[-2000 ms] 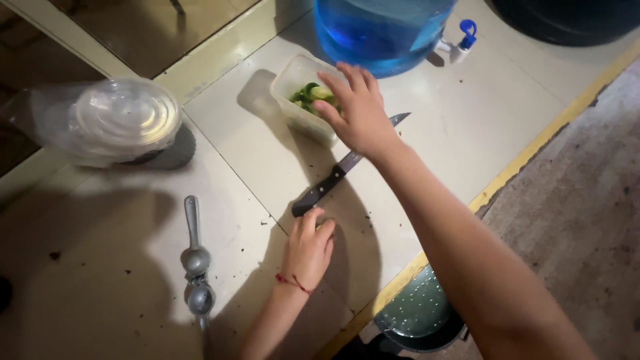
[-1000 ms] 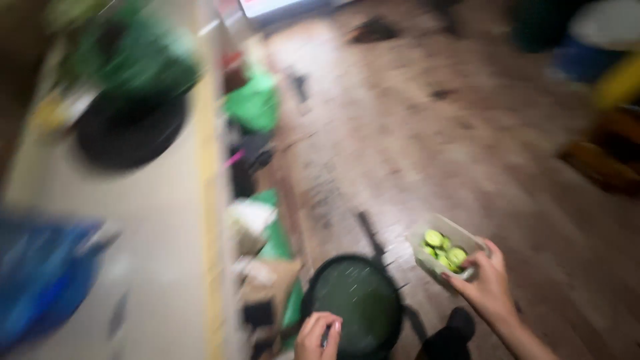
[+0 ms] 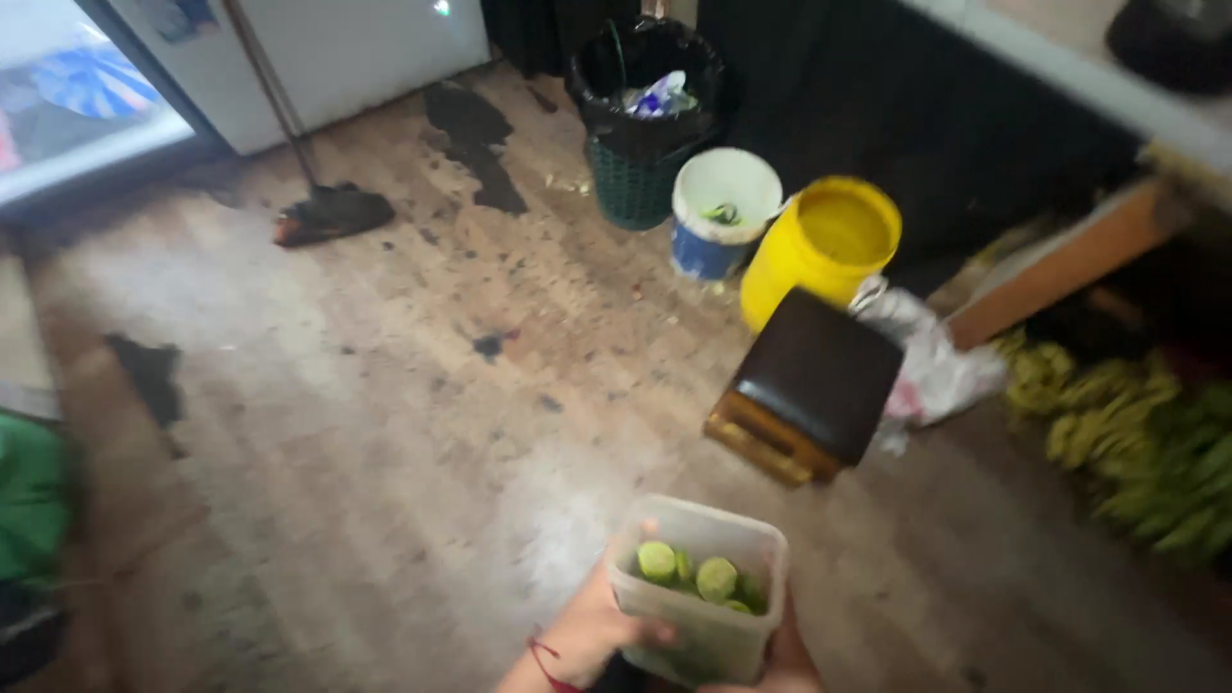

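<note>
A translucent plastic tub (image 3: pixel 701 640) is at the lower middle of the head view, held above the floor. Inside lie several cut green pieces that look like squeezed lime halves (image 3: pixel 716 578). My left hand (image 3: pixel 599 616), with a red string bracelet at the wrist, grips the tub's left side. On the other side my right hand (image 3: pixel 794 654) holds the tub's right side and lower part, mostly hidden behind it.
A black-lined waste basket (image 3: pixel 635 178), a white and blue bucket (image 3: pixel 707 250) with green scraps, and a yellow bucket (image 3: pixel 780 265) stand ahead. A stool with a dark padded seat (image 3: pixel 818 371) is nearer, beside green bananas (image 3: pixel 1145 433). A mop (image 3: pixel 332 212) rests on the floor at left.
The view has swung from the counter across to the floor and buckets. The tub stood on the counter, then was in my right hand alone; now my left hand grips it too.
</note>
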